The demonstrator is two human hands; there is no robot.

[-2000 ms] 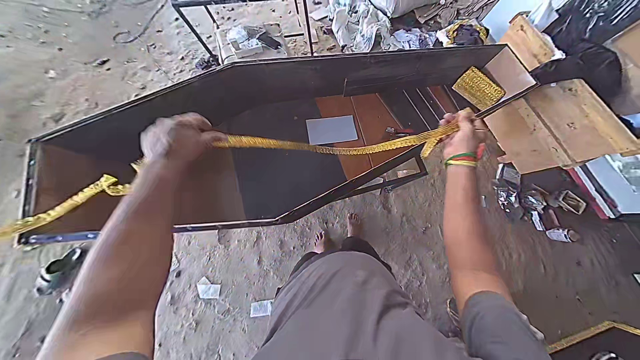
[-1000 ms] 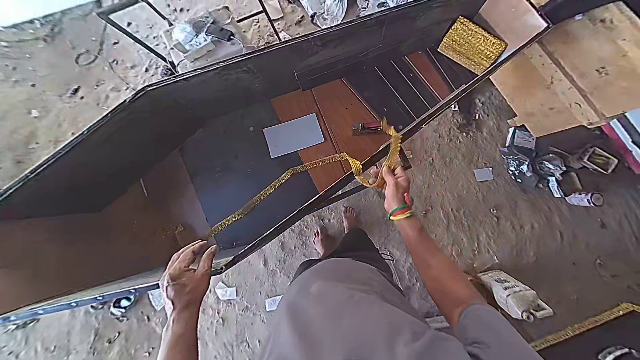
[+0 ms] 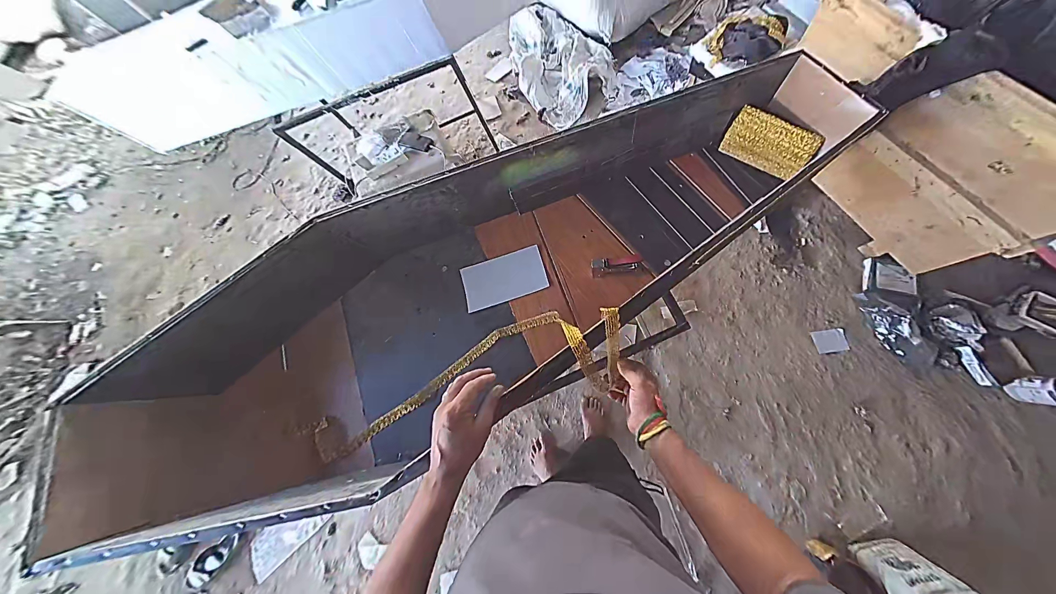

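Observation:
A long black coffin-shaped wooden box (image 3: 330, 247) lies open across the view, on a slant. My right hand (image 3: 639, 396) holds a gold braided trim strip (image 3: 487, 342) just outside the near edge. From there the strip loops over the edge and runs down into the box's wide left part. My left hand (image 3: 464, 421) is at the near rim, fingers spread and apparently off the strip. Inside the box lie a pale rectangular sheet (image 3: 505, 279), a red and black tool, perhaps a stapler (image 3: 616, 266), and a wide gold roll or bundle (image 3: 770, 142) at the narrow end.
Beyond the box stand a black metal frame (image 3: 326, 169) and large white panels (image 3: 247, 66), with crumpled plastic (image 3: 561, 66) nearby. Brown boards (image 3: 949, 173) lie at the right, above scattered scraps (image 3: 957, 330). My bare feet (image 3: 592, 417) are close to the box's near side.
Two seconds ago both hands held the strip stretched above the box. My left hand has let go and moved to the near rim. The strip now sags into the box.

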